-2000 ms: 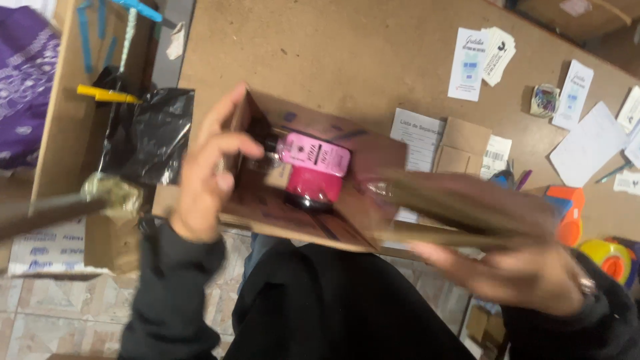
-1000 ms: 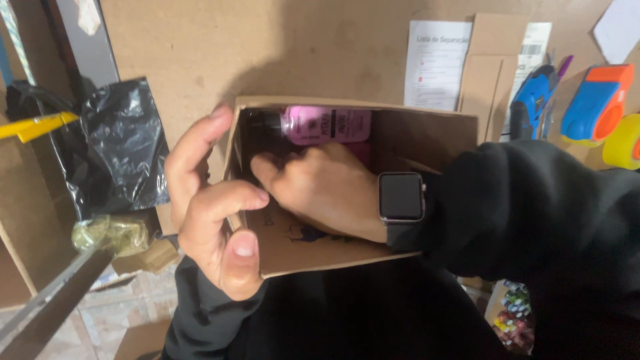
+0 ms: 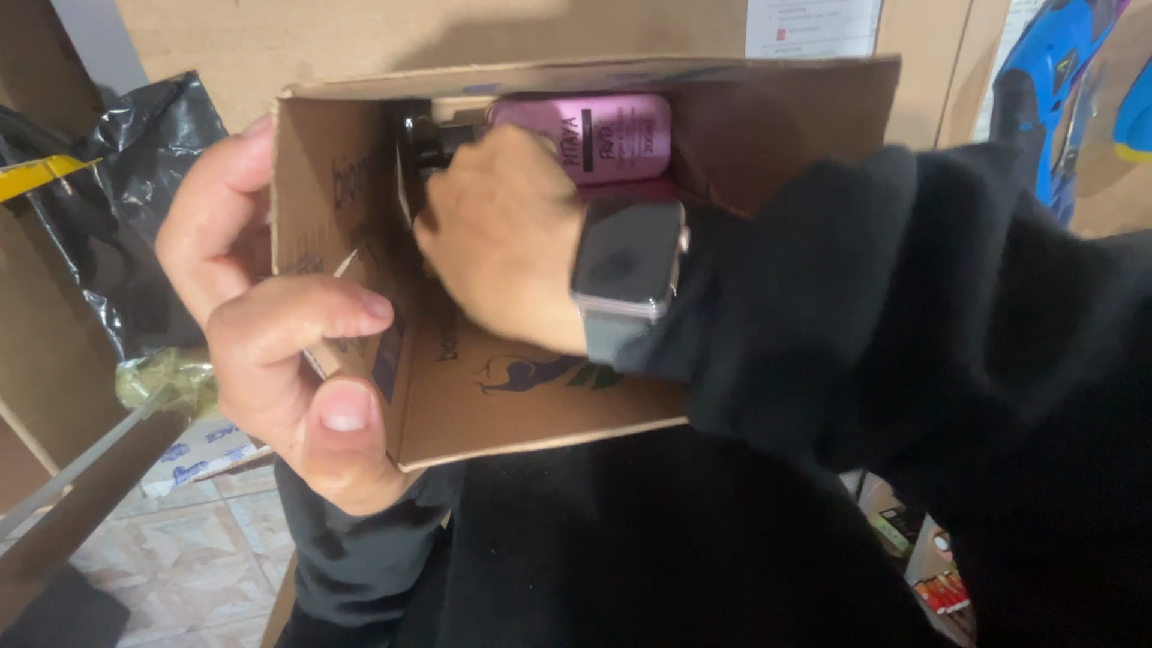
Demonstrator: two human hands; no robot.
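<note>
My left hand grips the left wall of an open cardboard box, thumb and a finger at its edge. Inside the box reaches my right hand, a smartwatch on its wrist; its fingertips are hidden, so what they hold does not show. Just above that hand, against the far wall, lies a pink bottle with a black pump head toward the left. A darker pink item is partly hidden behind the wrist.
A black plastic bag and a yellow tool are at the left. Beyond the box are a printed sheet and flat cardboard on the table. A blue tool lies at the right.
Two seconds ago my right hand was outside, at the right of the box; now it is inside. My left hand still holds the left side. The view has moved closer to the box.
</note>
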